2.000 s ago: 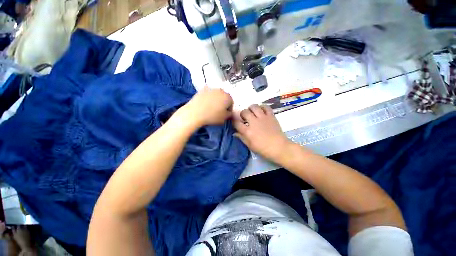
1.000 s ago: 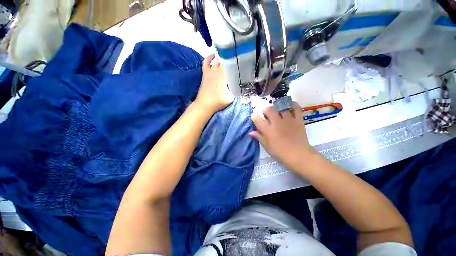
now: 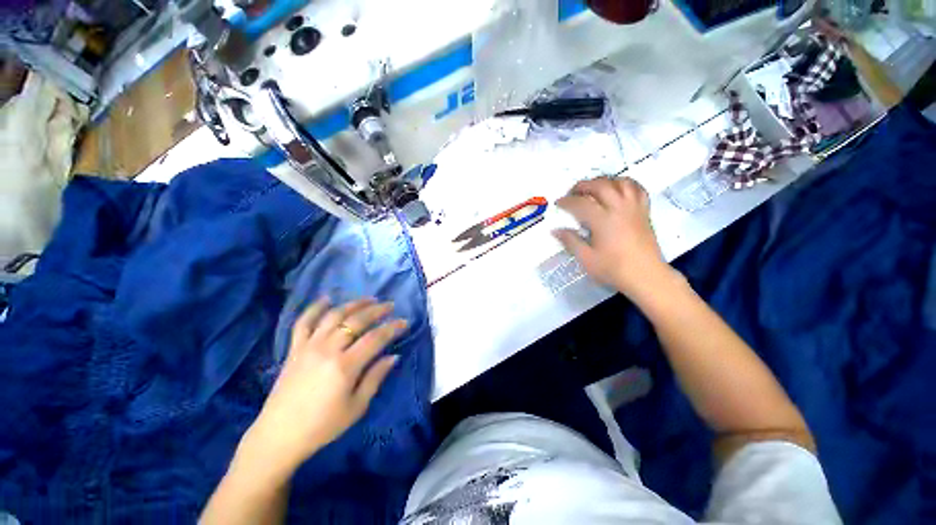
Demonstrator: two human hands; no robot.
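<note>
The blue denim dress (image 3: 195, 267) lies over the left of the table, its edge under the presser foot (image 3: 382, 213) of the white sewing machine (image 3: 421, 62). My left hand (image 3: 334, 359) rests on the dress, in front of the needle area, fingers spread. It grips nothing that I can see. My right hand (image 3: 611, 231) is over the table, right of the thread snips (image 3: 503, 224), fingers apart and holding nothing visible. The snips lie with their blades pointing left. No label shows.
A crumpled plastic bag with white scraps (image 3: 513, 154) and a black object (image 3: 567, 109) lie behind the snips. Checked fabric (image 3: 741, 152) is at the table's right. More dark blue cloth (image 3: 852, 287) hangs at the right. Pale cloth (image 3: 36, 154) is at the far left.
The view has turned right. My left hand has moved from beside the needle back toward me onto the dress. My right hand has left the needle and moved right, past the snips.
</note>
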